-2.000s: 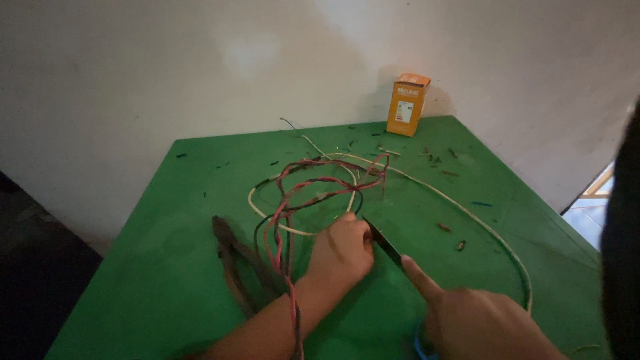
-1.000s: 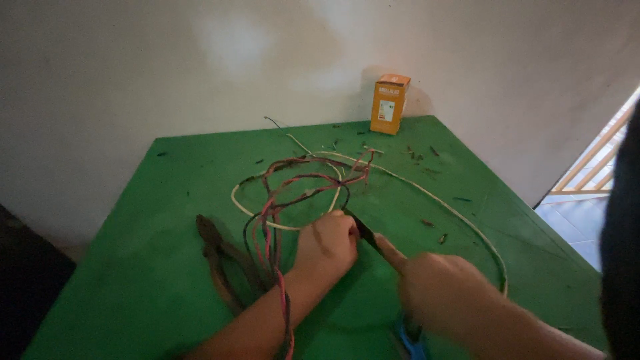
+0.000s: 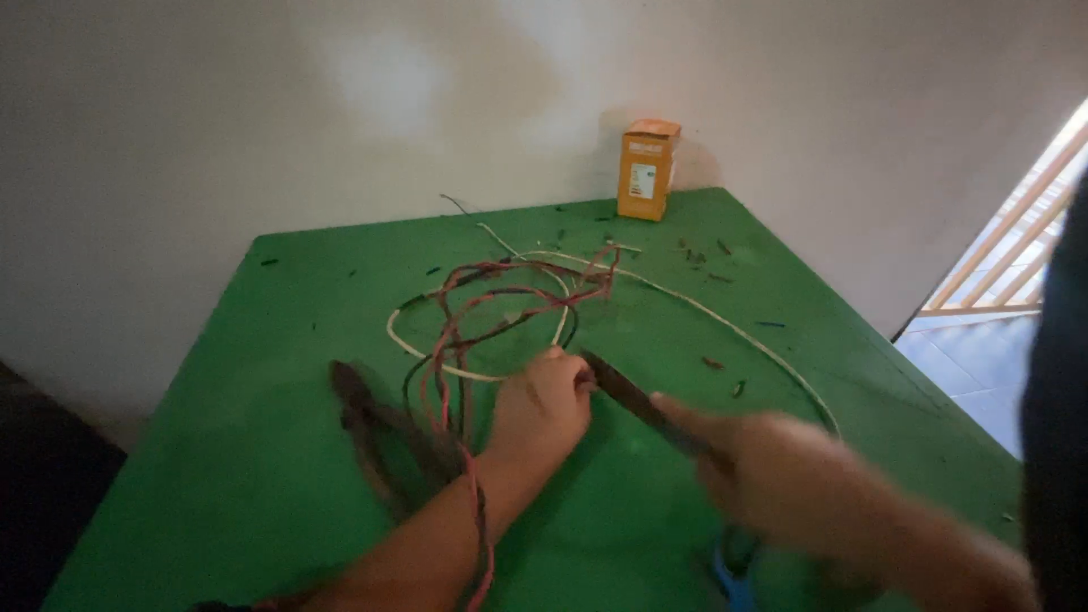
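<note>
My left hand (image 3: 544, 399) is closed on an electrical wire (image 3: 561, 327) near the middle of the green table. Its gripped end is hidden by the fingers. My right hand (image 3: 756, 459), somewhat blurred, holds a knife (image 3: 637, 399), index finger along the blade, whose tip lies close to the left fingertips. A loose coil of twisted red and dark wire (image 3: 446, 340) lies beyond my left hand, and one length of it passes over my left forearm. A cream cable (image 3: 722, 319) loops through the coil and curves to the right.
Worn pliers (image 3: 365, 425) lie with handles spread, left of my left forearm. A blue-handled tool (image 3: 731, 574) is partly hidden below my right hand. An orange box (image 3: 648, 174) stands at the table's back edge by the wall. Small scraps (image 3: 712, 363) are scattered over the green table (image 3: 212, 408).
My right hand has drawn the knife slightly back from my left fingertips, and more of the blue-handled tool showed one second ago than at first. My left hand keeps its closed hold.
</note>
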